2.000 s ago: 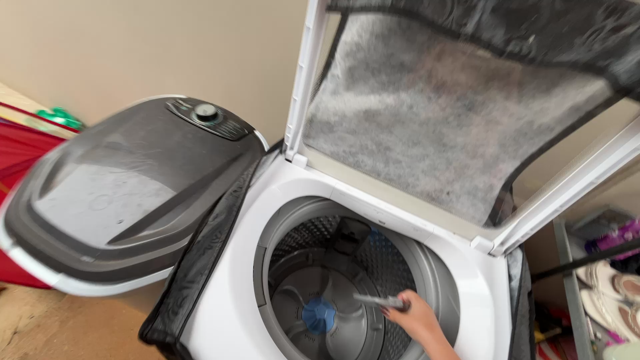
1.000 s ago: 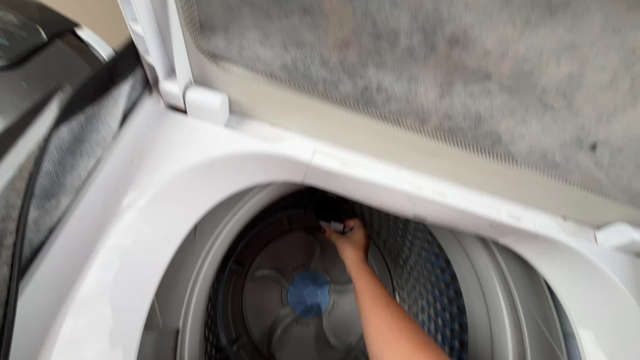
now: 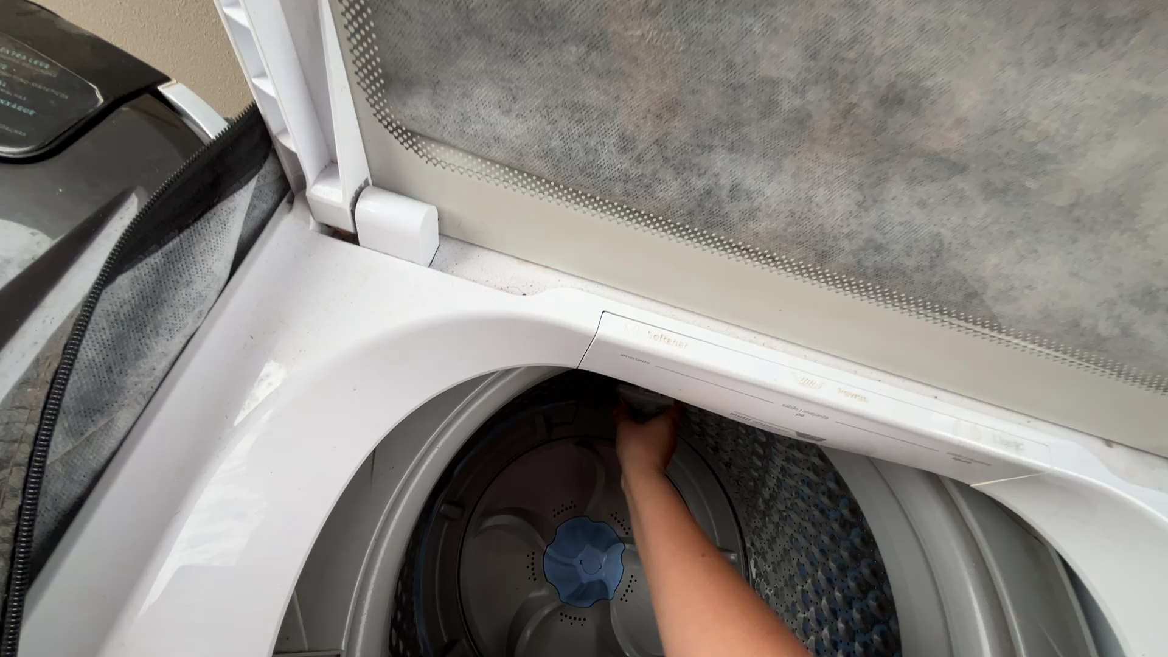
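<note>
One bare hand, which looks like my right hand [image 3: 648,440], reaches down into the drum of a top-loading washing machine [image 3: 803,538]. Its fingers are closed around a small dark grey plastic part [image 3: 646,401] at the back wall of the drum, just under the dispenser panel [image 3: 785,397]. Shadow and the panel's edge hide much of that part, and whether it is seated in the wall cannot be told. Below and left of the wrist lies the drum's grey agitator plate with its blue centre cap [image 3: 584,561]. My left hand is out of view.
The washer's lid [image 3: 757,119] stands raised behind the opening, with a hinge [image 3: 397,224] at its left. A zippered grey fabric cover [image 3: 164,274] hangs along the left side. Beyond it stands a second dark appliance [image 3: 82,119] against a beige wall.
My right hand has moved from the drum's right side, with a grey part in its fingers, to the drum's back wall. The view has come much closer to the washer.
</note>
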